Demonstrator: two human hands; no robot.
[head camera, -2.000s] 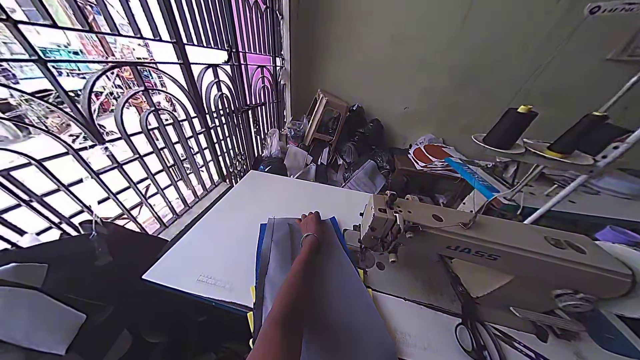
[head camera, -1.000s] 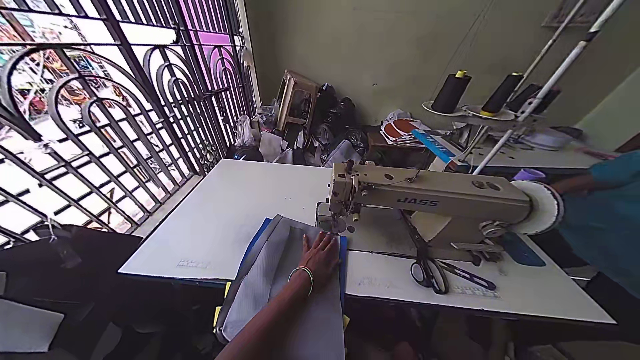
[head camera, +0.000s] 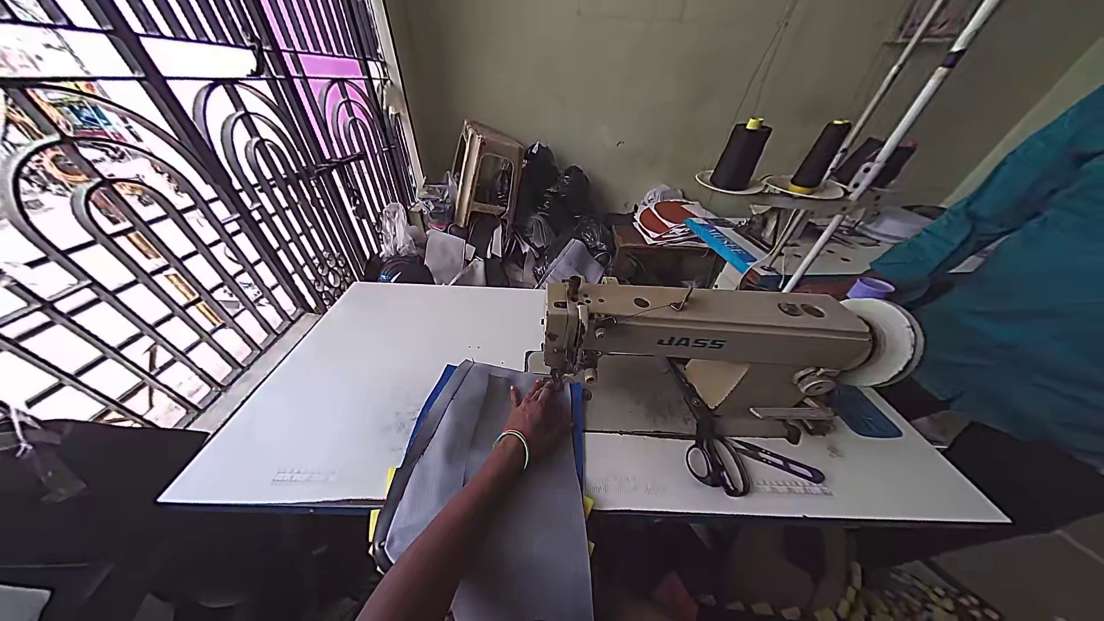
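Note:
My left hand (head camera: 545, 418), with a pale green bangle at the wrist, lies palm down on a long grey fabric piece (head camera: 526, 517). Its fingertips are close to the needle and presser foot area of a beige industrial sewing machine (head camera: 716, 323); the hand hides part of that spot. Blue material (head camera: 579, 431) shows along both sides under the grey piece, and small yellow bits (head camera: 589, 507) stick out lower down. The fabric runs over the near edge of the white table (head camera: 345, 388). My right hand is out of view.
Black-handled scissors (head camera: 718, 466) and a dark slim tool (head camera: 780, 461) lie right of the fabric. A person in a teal garment (head camera: 1018, 293) stands beyond the white handwheel (head camera: 881, 342). Black thread cones (head camera: 740, 157) stand behind; a metal grille (head camera: 224, 172) is at left.
The view has shifted. My left hand and the grey fabric have come closer to the machine's needle end. The person in teal, absent two seconds ago, now fills more of the right side.

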